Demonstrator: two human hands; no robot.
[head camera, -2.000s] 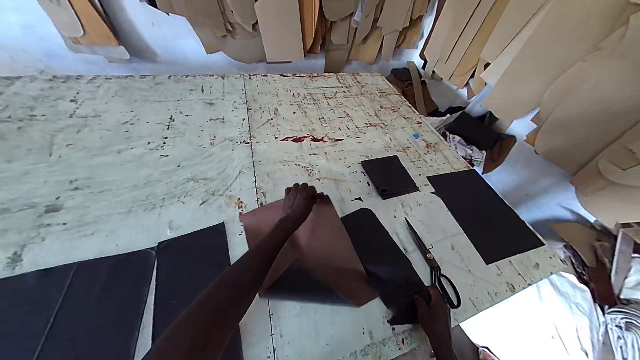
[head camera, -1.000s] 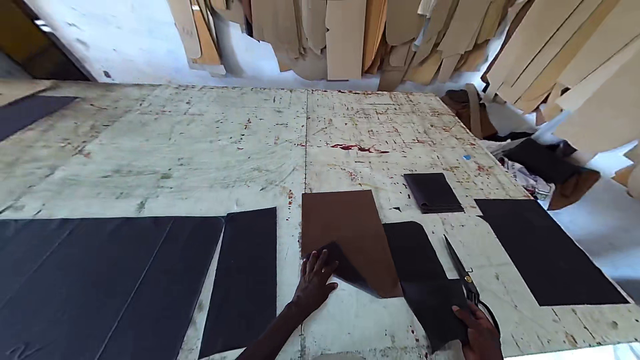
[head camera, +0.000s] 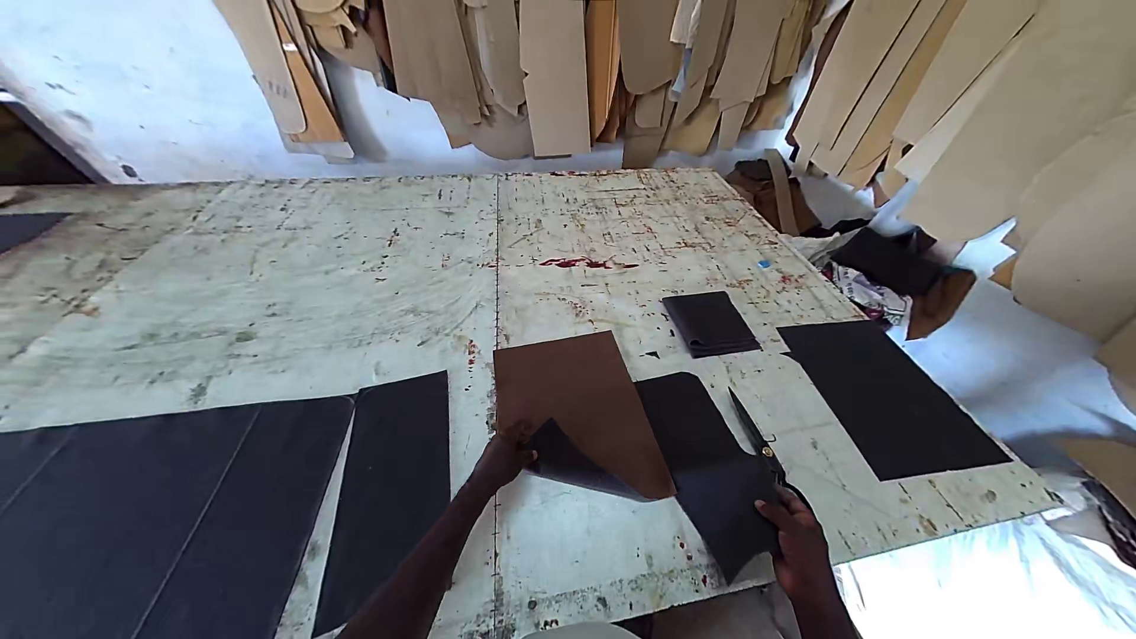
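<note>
My left hand (head camera: 508, 460) pinches the near left corner of a brown-backed sheet (head camera: 577, 382), folding that corner up so its dark side shows. My right hand (head camera: 792, 531) holds the near right edge of a dark, leather-like piece (head camera: 710, 461) with a rounded far corner, which lies beside the brown sheet. Black-handled scissors (head camera: 761, 444) lie just right of that piece, blades pointing away, their handles partly hidden by my right hand. Beyond them sits a small folded dark stack (head camera: 710, 322).
Large dark sheets (head camera: 177, 506) and a narrower one (head camera: 390, 488) cover the table's near left. A dark rectangle (head camera: 887, 399) lies at the right edge of the worn table (head camera: 355, 275). Cardboard patterns (head camera: 555, 80) hang on the wall; scraps (head camera: 887, 262) are heaped beyond the table.
Two seconds ago my left hand was at the brown sheet's far edge; one second ago it lay spread near the folded-up corner. Now it grips that corner. The view has shifted.
</note>
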